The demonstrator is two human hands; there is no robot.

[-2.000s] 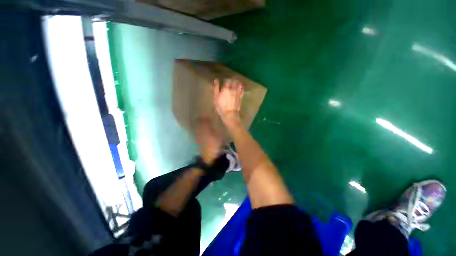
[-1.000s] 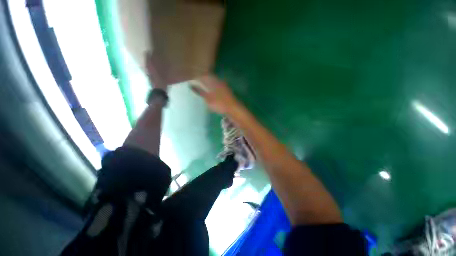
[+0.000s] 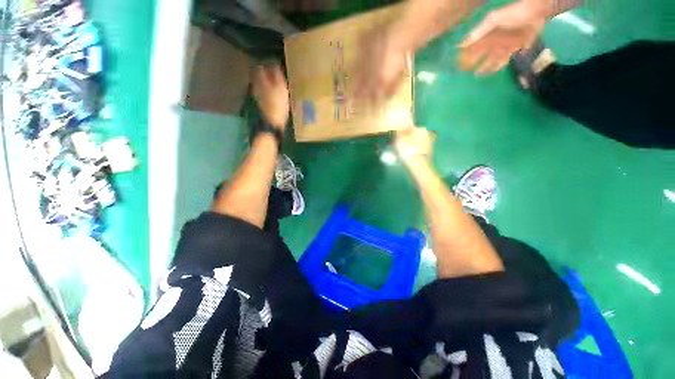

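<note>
A brown printed carton (image 3: 318, 66) is in front of me, above the green floor. My left hand (image 3: 271, 96), with a dark band at the wrist, is at the carton's left side. My right hand (image 3: 413, 142) is at its lower right corner, fingers curled against the edge. Another person's hand (image 3: 381, 66), blurred, is over the carton's face, and that person's other hand (image 3: 507, 37) is open to the right of it. What is under the carton is hidden.
A bench at the left holds a heap of binder clips (image 3: 66, 111) and a white cloth (image 3: 107, 289). Another brown carton (image 3: 215, 74) stands beside the bench. A blue stool (image 3: 311, 259) is below me, with more blue plastic (image 3: 599, 333) at lower right. A person's dark-clothed leg (image 3: 614, 96) is at right.
The view has shifted and now shows the clip heap. A printed carton is between my hands, nearer than the blurred carton before. Another person's hands and leg have come into view.
</note>
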